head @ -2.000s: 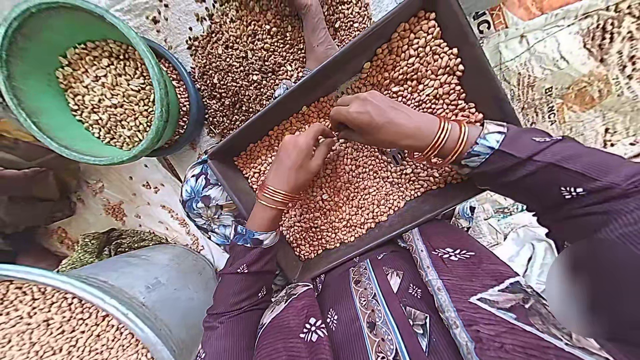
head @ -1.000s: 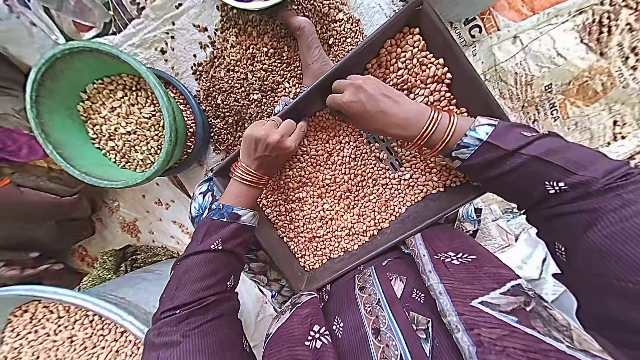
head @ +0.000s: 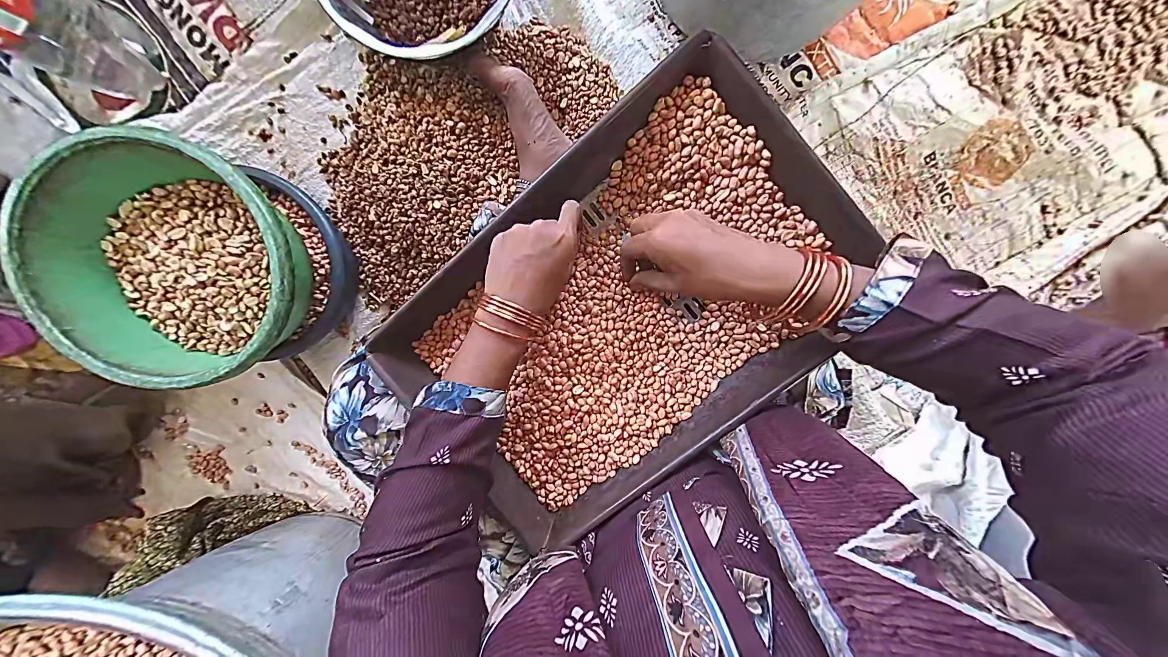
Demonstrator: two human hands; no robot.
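A dark rectangular tray [head: 721,392] lies tilted across my lap, with a layer of reddish-brown peanut kernels [head: 602,392] spread in it. Over the tray's upper middle, my left hand [head: 534,260] is curled, its index finger extended toward the far wall; whether it pinches a kernel cannot be told. Just right of it, my right hand [head: 680,255] hovers low over the kernels with bent fingers, their tips partly hidden. Slotted patches of the tray floor show near both hands. Bangles circle both wrists.
A green tub [head: 137,146] of paler nuts stands at left, overlapping a dark blue tub [head: 342,265]. Beyond the tray, a brown heap [head: 411,182] surrounds a bare foot [head: 534,119]. A metal bowl [head: 411,46] is above; a metal container [head: 155,620] sits lower left. Printed sacks [head: 912,182] cover the ground.
My left hand has moved from the tray's left wall toward its middle, closer to my right hand. The kernels below the right hand are more spread than before.
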